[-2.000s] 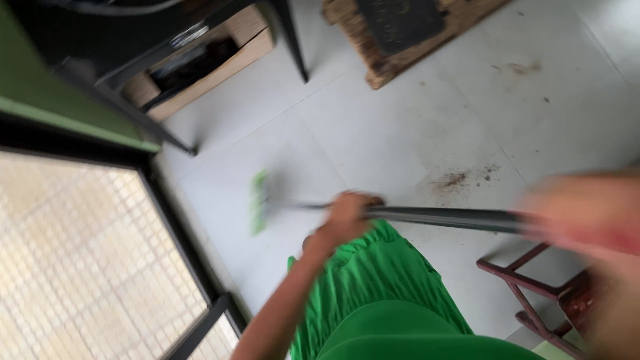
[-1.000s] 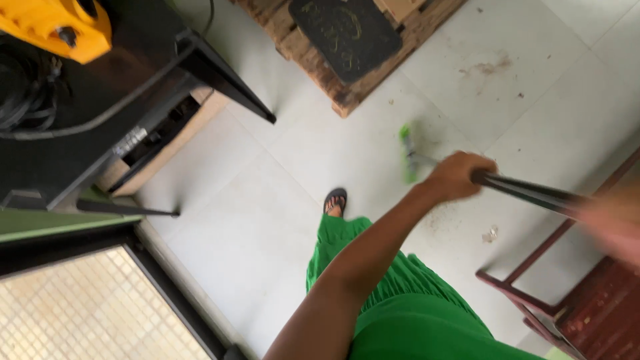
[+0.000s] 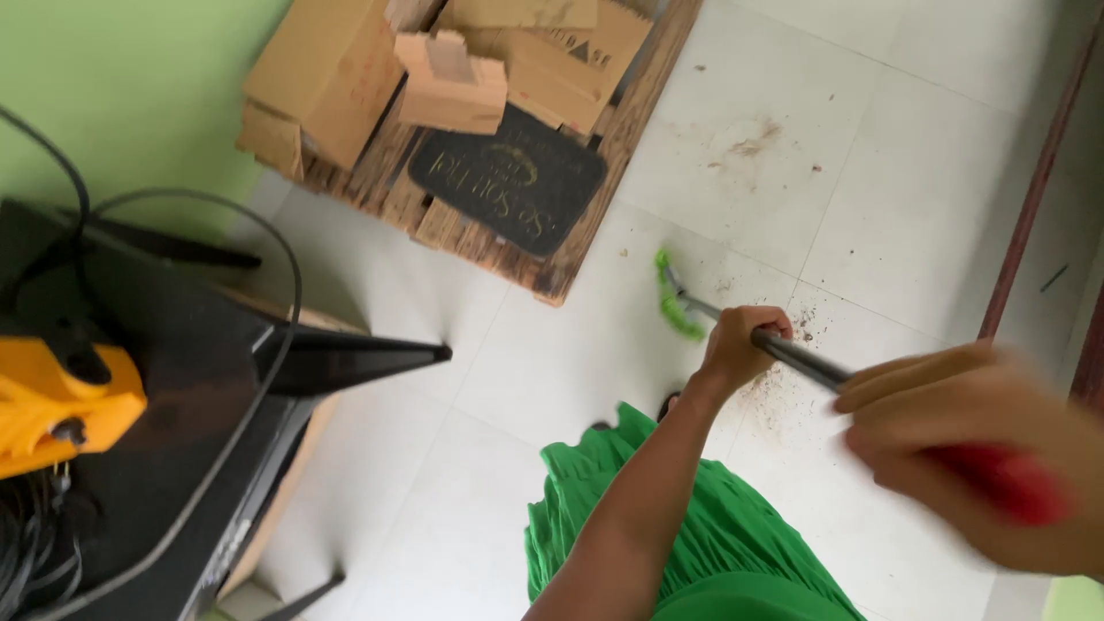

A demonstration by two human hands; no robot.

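A broom with green bristles (image 3: 673, 297) and a long dark handle (image 3: 806, 358) crosses the right half of the head view. My left hand (image 3: 746, 341) is closed around the handle, not far above the bristles. Nearer the camera, my right hand (image 3: 966, 448) is wrapped around the upper end, where a red grip shows; it is blurred. The bristle head rests on or just over the pale tiled floor. Brown crumbs of dirt (image 3: 804, 326) lie scattered to the right of my left hand, with a brown smear (image 3: 757, 142) farther off.
A wooden pallet (image 3: 565, 267) holds cardboard boxes (image 3: 345, 78) and a dark mat (image 3: 517, 177) bearing writing. At left stands a black table (image 3: 172, 362) with a yellow-orange object (image 3: 65, 401) and cables. Dark red furniture (image 3: 1039, 190) edges the right side. Part of a foot shows beside my green garment.
The view has shifted, showing more of the pallet and its boxes. Two seconds ago the broom head was by the dark-framed panel at left; now it is near the pallet. Both hands stay on the handle.
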